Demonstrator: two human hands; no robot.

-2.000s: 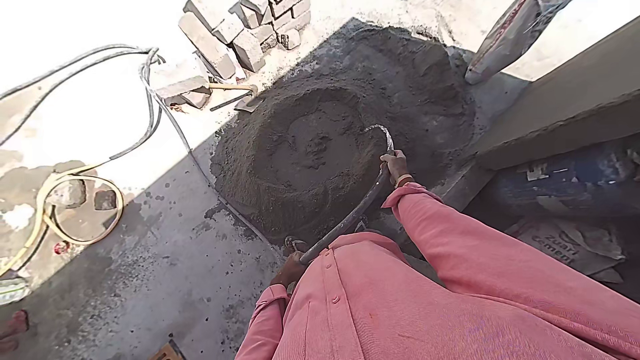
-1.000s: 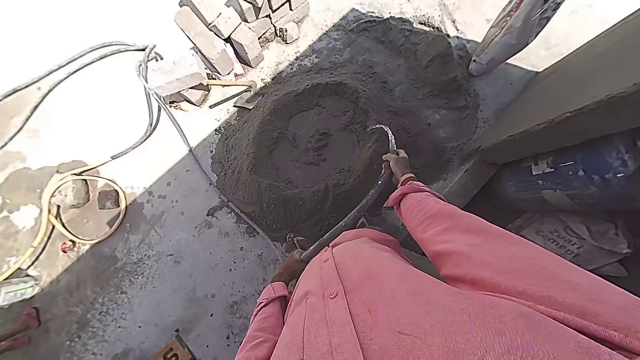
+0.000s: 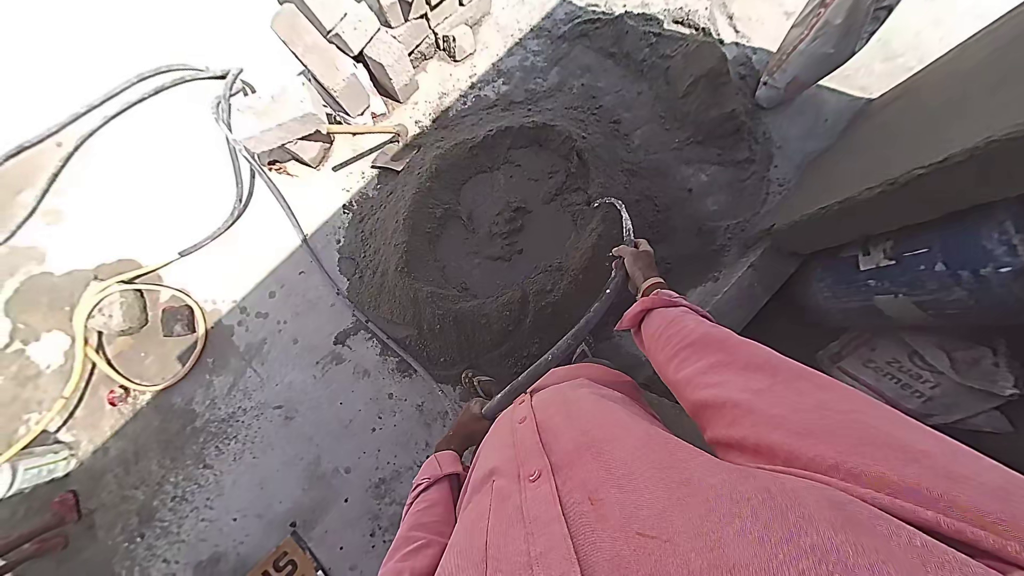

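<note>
My right hand point(image 3: 638, 262) grips a dark water hose point(image 3: 572, 334) close to its outlet, at the near right rim of a ring of grey sand or cement mix point(image 3: 384, 296). A curved stream of water point(image 3: 620, 214) leaves the hose and arcs toward the hollow. Wet grey mix point(image 3: 512, 216) lies in the middle of the ring. My left hand point(image 3: 466, 428) is closed around the hose lower down, in front of my pink shirt; its fingers are partly hidden. Between the hands the hose bends across my front.
Blocks point(image 3: 388, 64) are stacked at the top, with a hoe point(image 3: 364, 130) beside them. A yellow hose point(image 3: 168, 382) coils at left near a person's legs point(image 3: 36, 538). At right are a concrete ledge point(image 3: 896, 160), a blue drum point(image 3: 920, 272) and a cement bag point(image 3: 912, 376).
Both hands keep their hold on the hose, and water still flows. The wet patch within the ring has changed shape and looks wider. The legs at lower left have shifted.
</note>
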